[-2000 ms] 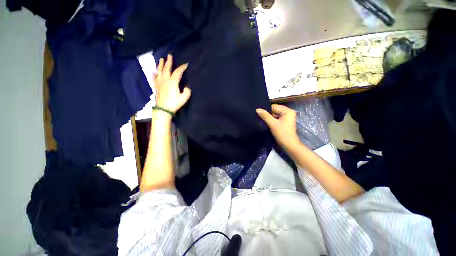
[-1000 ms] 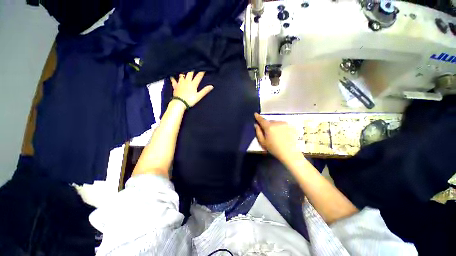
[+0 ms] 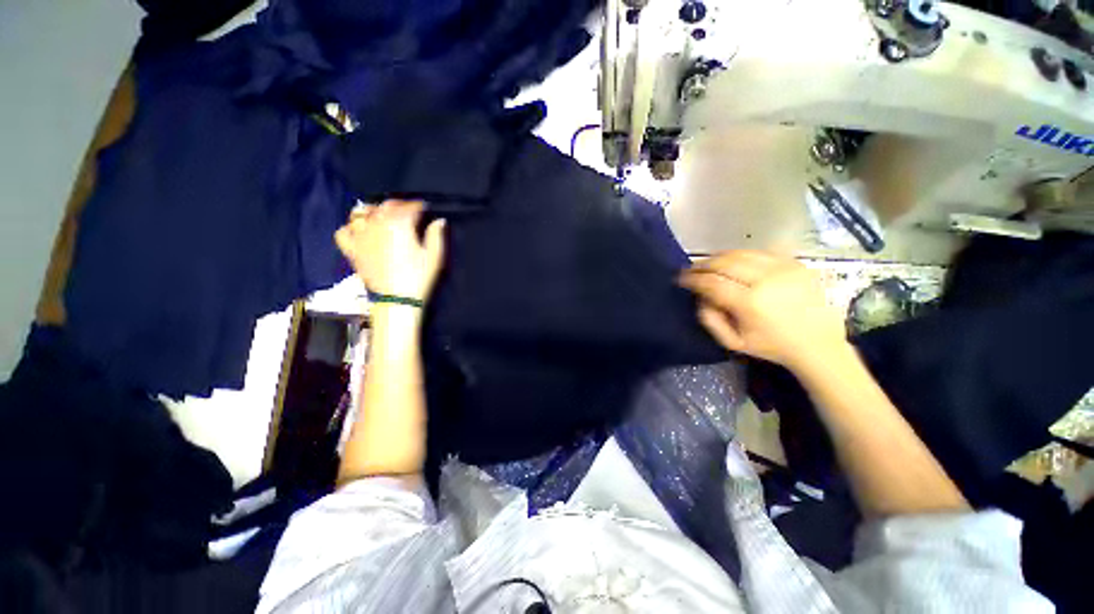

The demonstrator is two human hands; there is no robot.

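A dark navy cut panel (image 3: pixel 552 264) lies over the table's front edge and hangs onto my lap. My left hand (image 3: pixel 394 250) is at its left edge, fingers curled at a folded part of the cloth. My right hand (image 3: pixel 762 306) pinches the panel's right edge in front of the machine bed. The white sewing machine (image 3: pixel 804 72) with blue JUKI lettering stands at the upper right. Its presser foot and needle (image 3: pixel 620 180) are at the panel's upper right edge; I cannot tell if they touch the cloth.
Spread navy cut pieces (image 3: pixel 180 228) lie at left and behind. Black cloth heaps lie at far left (image 3: pixel 96 480) and far right (image 3: pixel 996 348). A slim dark tool (image 3: pixel 847 216) lies on the machine bed. An open drawer (image 3: pixel 322 390) shows under the table edge.
The panel's right edge has swung outward to the right with my right hand and its top has come away from the needle area. My left hand has moved left and down, its fingers now curled.
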